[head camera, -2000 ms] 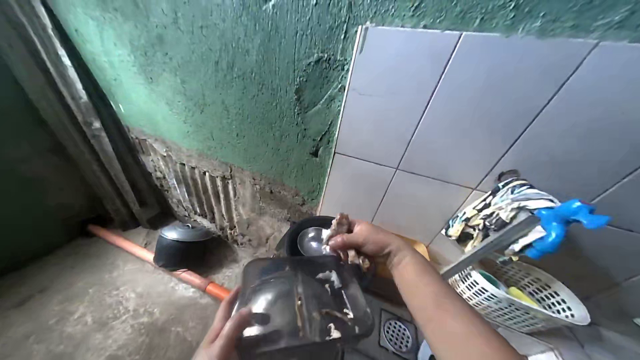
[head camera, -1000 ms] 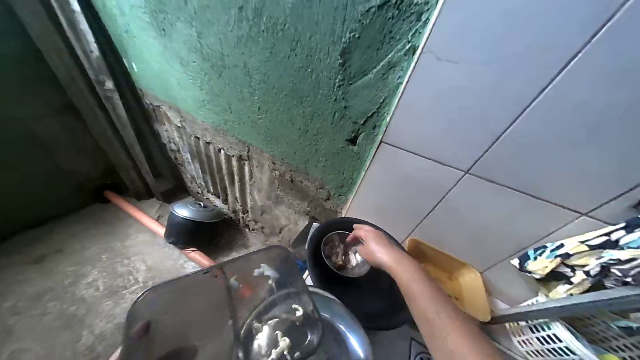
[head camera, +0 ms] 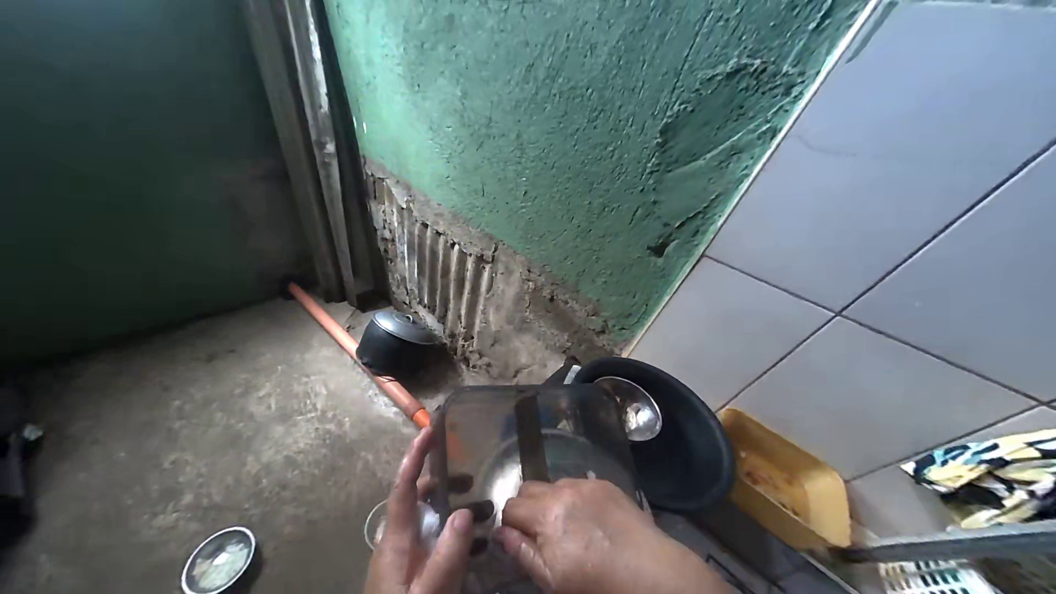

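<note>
A clear plastic container (head camera: 487, 429) with a dark band across it is tilted up at the lower middle. My left hand (head camera: 421, 524) grips its left side, thumb in front. My right hand (head camera: 577, 528) is curled at its lower part, fingers bent; whether it pinches something is hidden. Through the plastic a shiny metal bowl shows behind. Right of the container, a small metal bowl (head camera: 639, 408) with some food scraps rests in a black basin (head camera: 689, 462).
A yellow plastic tub (head camera: 825, 495) stands right of the basin. A lidded black pot (head camera: 392, 346) sits by an orange pipe (head camera: 330, 326). A small bowl (head camera: 219, 561) is on the concrete floor. Patterned cloth (head camera: 990, 474) lies at right, above a white basket (head camera: 924, 577).
My right hand has left the small bowl in the basin and is now at the container. The whitish scraps seen in the container earlier no longer show there. The view has swung left.
</note>
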